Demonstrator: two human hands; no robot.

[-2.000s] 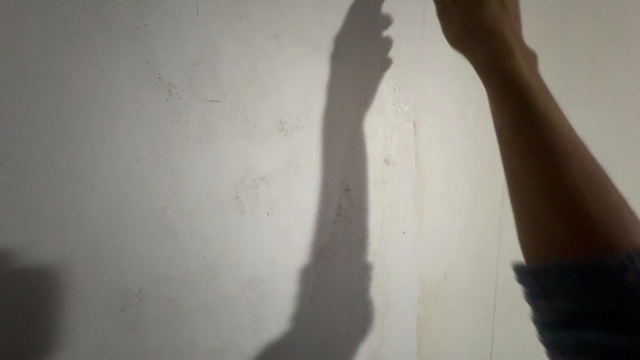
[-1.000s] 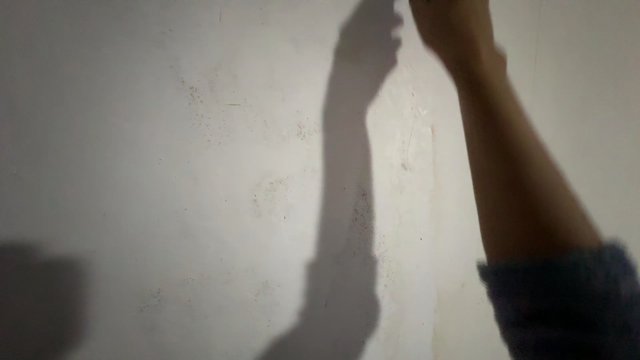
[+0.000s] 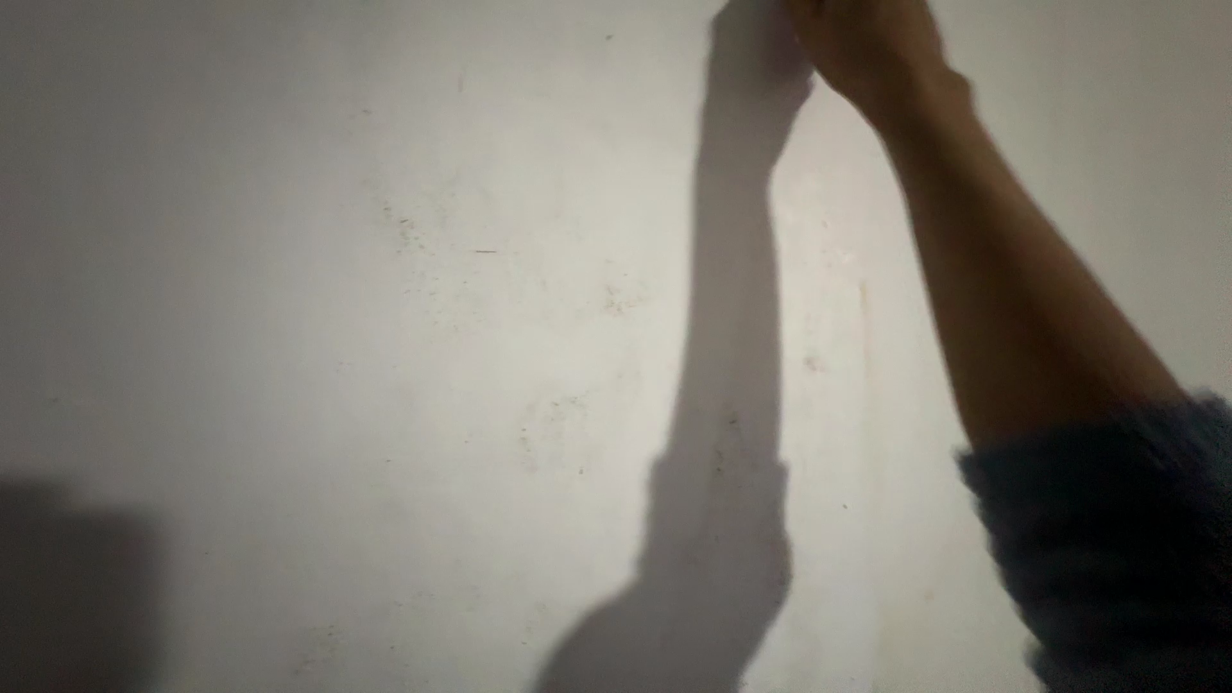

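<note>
My right hand [image 3: 876, 43] is raised at the top edge of the view, close to a pale wall [image 3: 539, 337]. Its fingers are cut off by the frame, so whether they hold anything is hidden. The bare forearm runs down to a dark rolled-up sleeve [image 3: 1107, 539] at the lower right. To the left of the arm, its shadow [image 3: 736, 289] falls on the wall and meets the hand near the top. My left hand is out of view.
Small dark specks and scuffs [image 3: 409, 231] mark the wall, with a short thin dark line among them. A faint vertical streak [image 3: 866, 337] runs between the shadow and the forearm. Another dark shadow [image 3: 77, 587] lies at the lower left.
The gap between my right hand and its shadow has narrowed, and the two now meet at the top. The hand was also cut off by the top edge before.
</note>
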